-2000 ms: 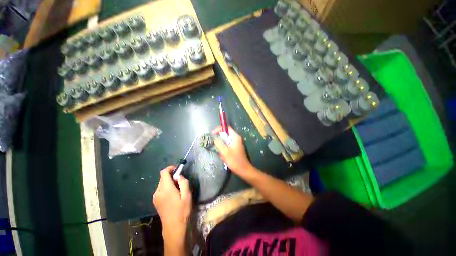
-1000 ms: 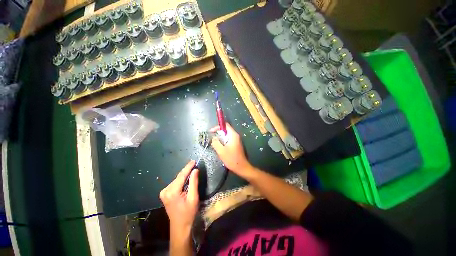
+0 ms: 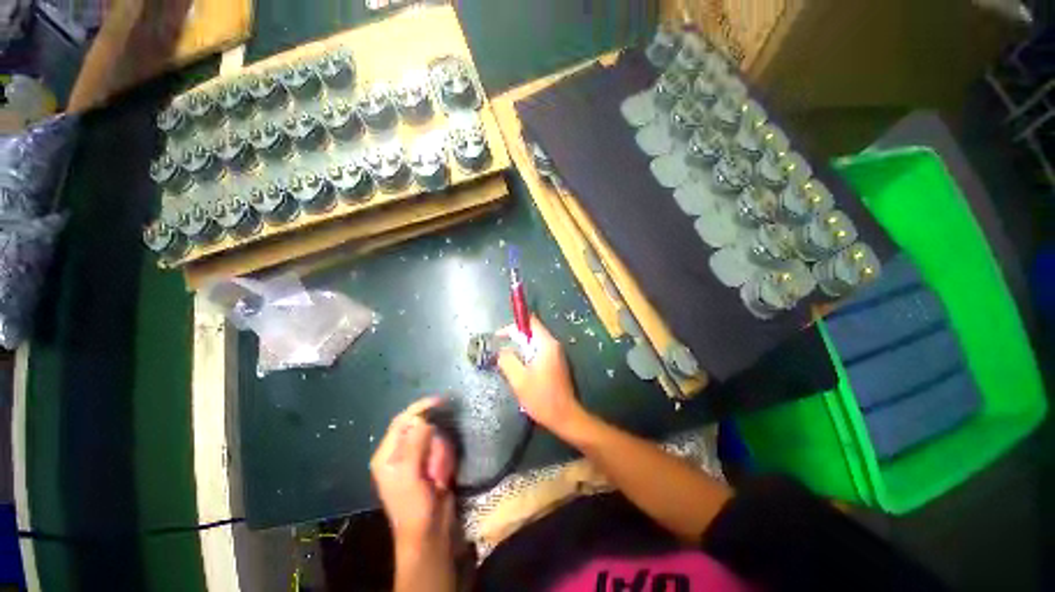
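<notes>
A small round grey unit (image 3: 481,349) sits on the dark bench top in front of me. My right hand (image 3: 540,372) has its fingertips at the unit's right side and also holds the red-handled tool (image 3: 519,303), its blue tip pointing away from me. My left hand (image 3: 414,460) is near the bench's front, left of and nearer to me than the unit. Its fingers are curled and blurred; whether it holds something cannot be told.
A cardboard-like tray (image 3: 347,237) with rows of round units stands back left. A dark-topped board (image 3: 602,150) with more units is back right. A clear plastic bag (image 3: 310,328) lies left. Silvery bits are scattered. A green crate (image 3: 1004,335) is at right.
The white-handled tool, seen in my left hand two seconds ago, no longer shows. My left fingers have curled and drawn back from the unit. My right hand keeps the red-handled tool.
</notes>
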